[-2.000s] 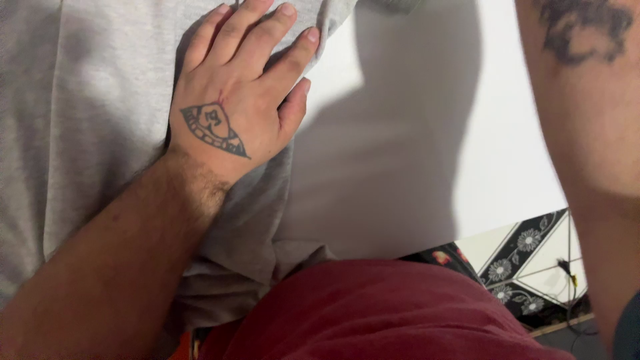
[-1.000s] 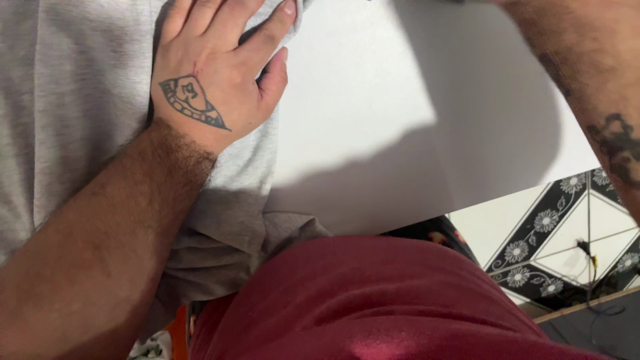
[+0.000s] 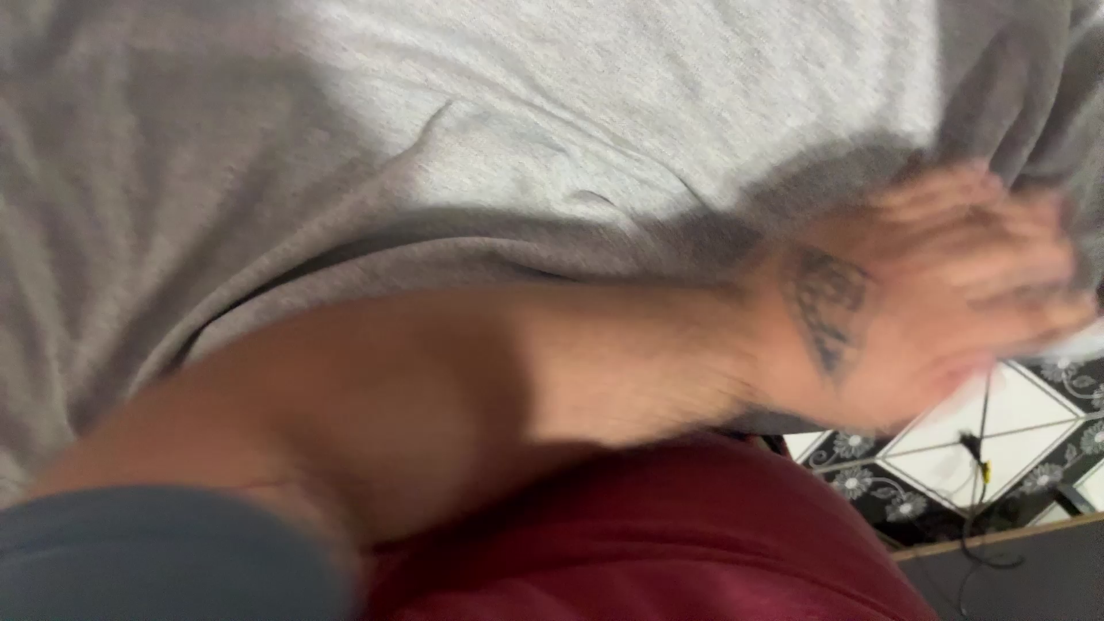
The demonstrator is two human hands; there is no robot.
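Light grey knit fabric (image 3: 552, 155) lies spread with soft folds across the upper part of the head view. My left hand (image 3: 931, 293), tattooed on its back and blurred by motion, is over the fabric's right edge, with its fingers pointing right. The fingers look bent, and it cannot be told whether they grip the cloth. A little white material shows just beyond the fingertips. My left forearm crosses in front of the fabric. My right hand is out of view.
My lap in dark red clothing (image 3: 655, 535) is at the bottom. At the lower right are patterned floor tiles (image 3: 966, 440), a thin dark cable (image 3: 970, 517) and a dark grey board (image 3: 1018, 569) with a light edge.
My left hand has moved to the right. Grey fabric now covers the area where a white sheet showed before. My right arm has left the view.
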